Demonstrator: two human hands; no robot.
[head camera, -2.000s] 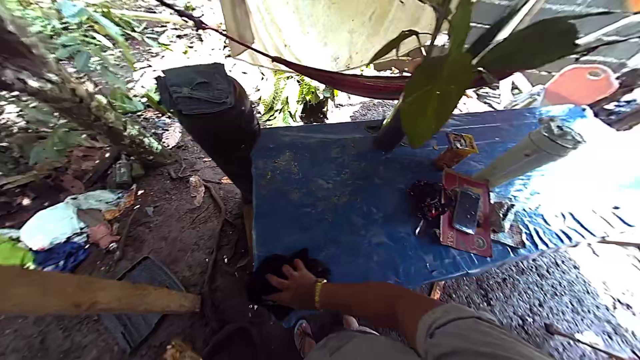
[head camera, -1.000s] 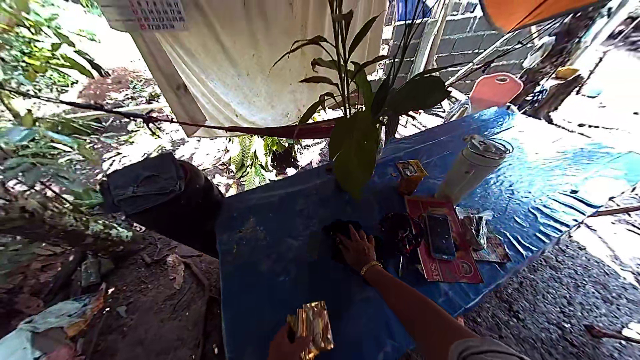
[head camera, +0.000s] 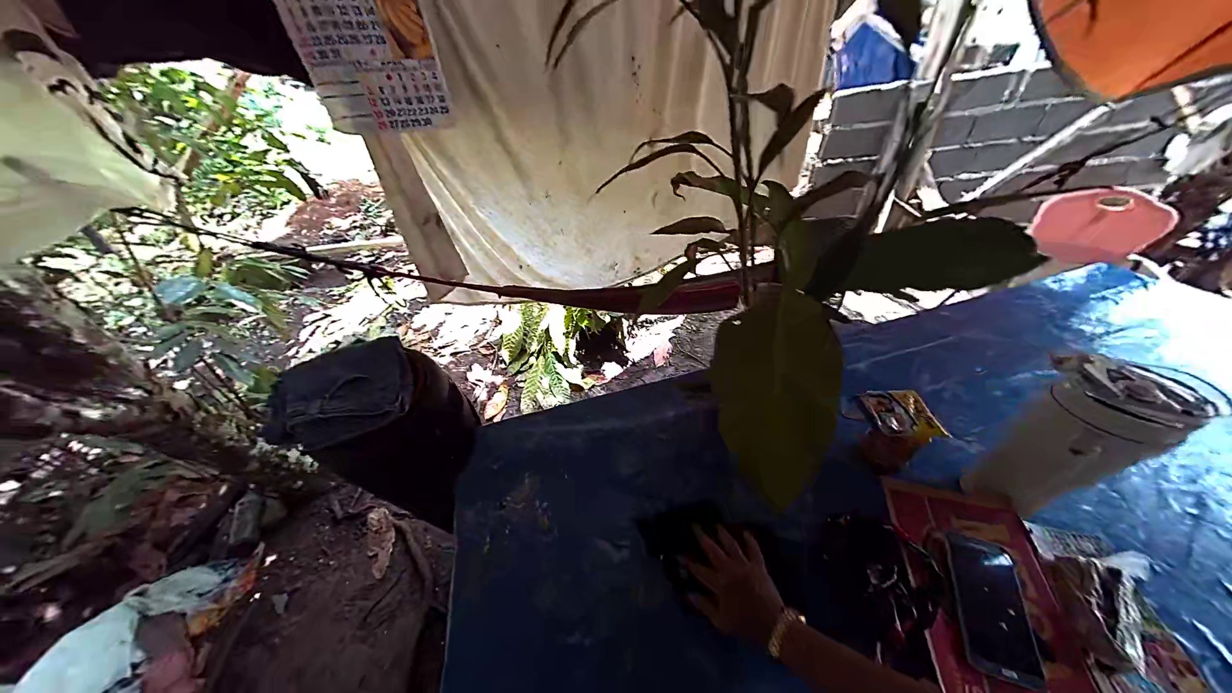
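Observation:
My right hand (head camera: 736, 587), with a gold-coloured bracelet on its wrist, presses on a black cloth (head camera: 669, 539) on the blue-covered table (head camera: 568, 597). Its fingers are spread over the cloth. Close by on the right lies a dark, shiny crumpled thing (head camera: 866, 577) that I cannot make out. Beyond it a smartphone (head camera: 996, 606) rests on a red flat item (head camera: 1015, 529), beside crumpled wrappers (head camera: 1107, 597). My left hand is not in view.
A pale cylindrical container (head camera: 1059, 443) and a small yellow-labelled container (head camera: 895, 423) stand on the table. Large plant leaves (head camera: 780, 395) hang over its far edge. A dark drum-like object (head camera: 423, 433) adjoins the left corner. Behind are a hammock (head camera: 626, 296) and a pale curtain (head camera: 597, 144).
My right hand and the black cloth have moved from the table's near left edge toward its middle. A hand beside a gold-coloured thing, seen low in the frame one second ago, is out of view. The view has tilted up.

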